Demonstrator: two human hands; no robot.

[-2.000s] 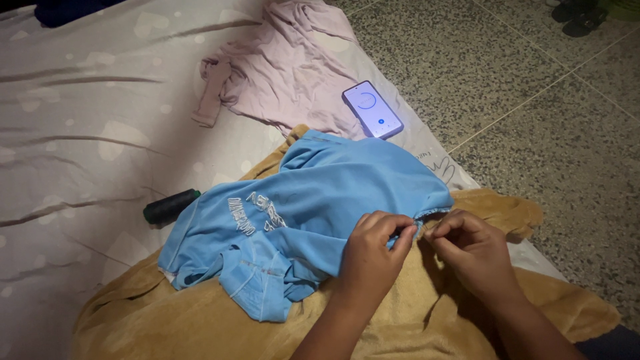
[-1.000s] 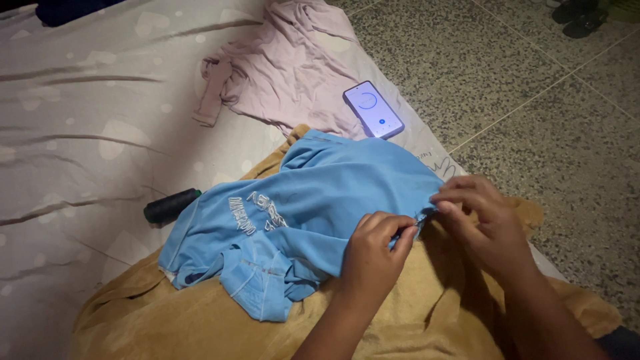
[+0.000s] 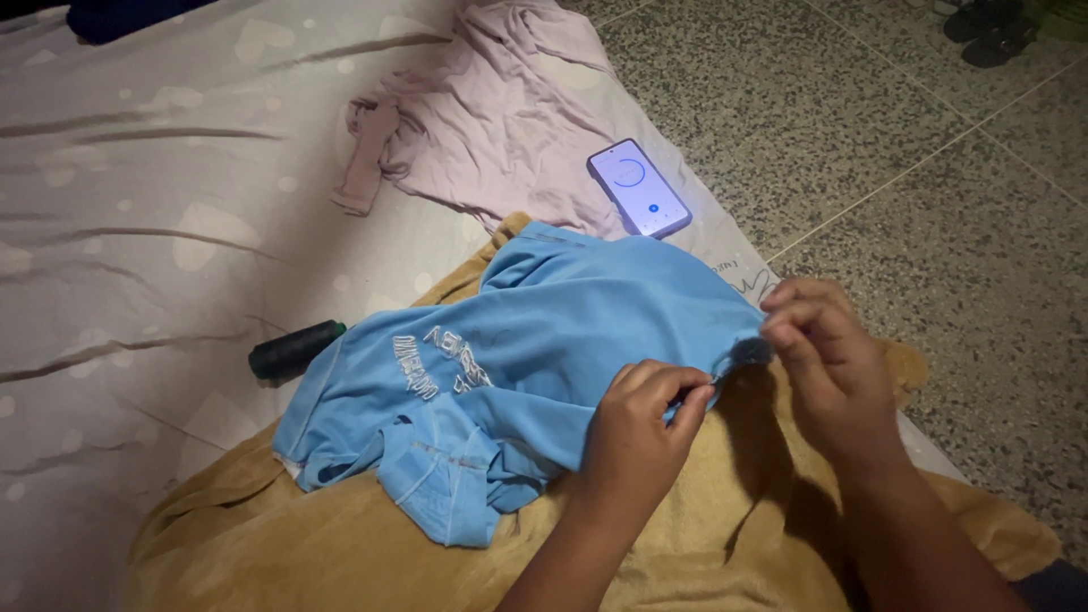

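Note:
A light blue shirt (image 3: 561, 314) with white embroidered lettering lies spread over a tan plush blanket (image 3: 357, 544). My left hand (image 3: 646, 416) pinches the edge of the shirt between thumb and fingertips at its right end. Just to the right, my right hand (image 3: 820, 357) is raised with thumb and index finger close together; whether a needle or thread is between them cannot be made out. Between both hands the shirt's edge looks dark and shadowed. A spool of black thread (image 3: 296, 349) lies on its side, touching or nearly touching the shirt's left part.
Beyond the blue shirt, a pale pink garment (image 3: 510, 110) lies crumpled on a heart-patterned bed sheet (image 3: 212, 238). A lit smartphone (image 3: 642, 189) rests at its right edge. Speckled floor (image 3: 850, 153) shows to the right, with dark footwear (image 3: 990, 30) at the top. Dark blue fabric (image 3: 127, 17) is at upper left.
My right hand has moved up from beside my left fingertips and now stands a little apart from them. My left hand has kept its pinch on the shirt's edge.

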